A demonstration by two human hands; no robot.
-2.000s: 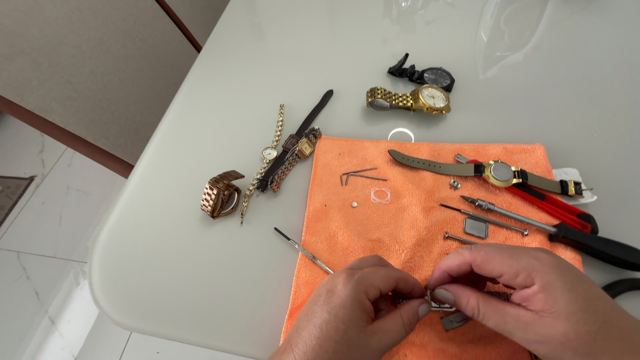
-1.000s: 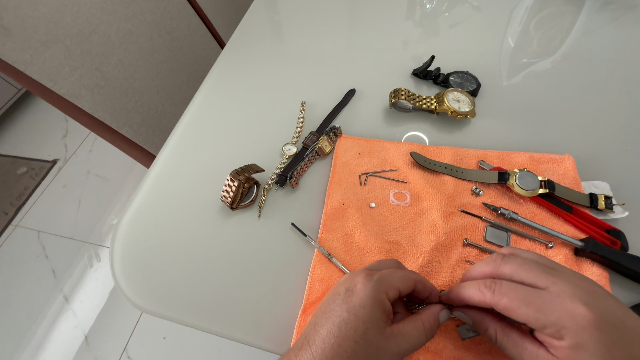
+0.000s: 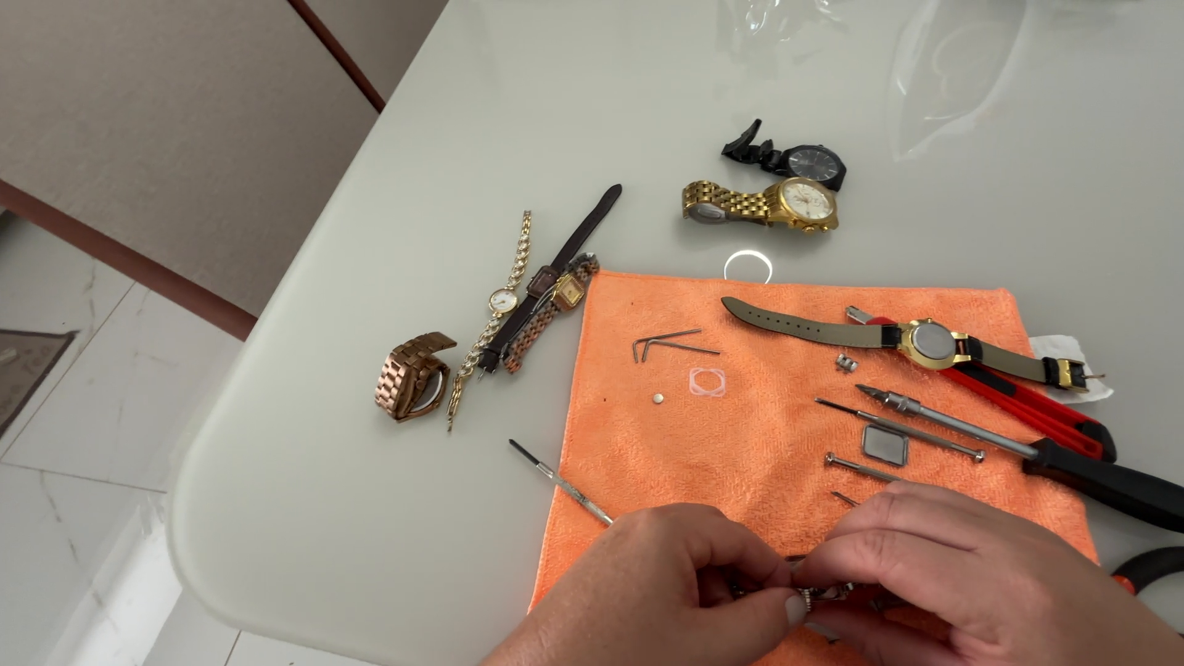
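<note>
My left hand point(image 3: 684, 583) and my right hand point(image 3: 962, 573) meet over the lower part of an orange cloth point(image 3: 647, 462). Between their fingertips they pinch a small metal watch part or bracelet point(image 3: 814, 594), mostly hidden by the fingers. A precision screwdriver point(image 3: 560, 483) lies beside my left hand across the cloth's left edge. Above my right hand lie another thin screwdriver point(image 3: 897, 429), a square metal case back point(image 3: 884, 445) and a small metal link point(image 3: 846, 363). A strap watch point(image 3: 930, 343) rests face down at the cloth's upper right. Hex keys point(image 3: 671, 343) and a button cell point(image 3: 658, 399) are left of it.
Left of the cloth lie a rose-gold watch point(image 3: 412, 377), a thin bracelet watch point(image 3: 502, 302) and two others. Gold point(image 3: 805, 202) and black point(image 3: 814, 165) watches lie beyond it. A black-handled screwdriver point(image 3: 1101, 481) and red cutter point(image 3: 1036, 416) are at right. The table's rounded edge point(image 3: 185, 546) is at left.
Both hands stay together at the small metal piece, their fingers shifted slightly around it. The watches and tools keep their places on the table and cloth.
</note>
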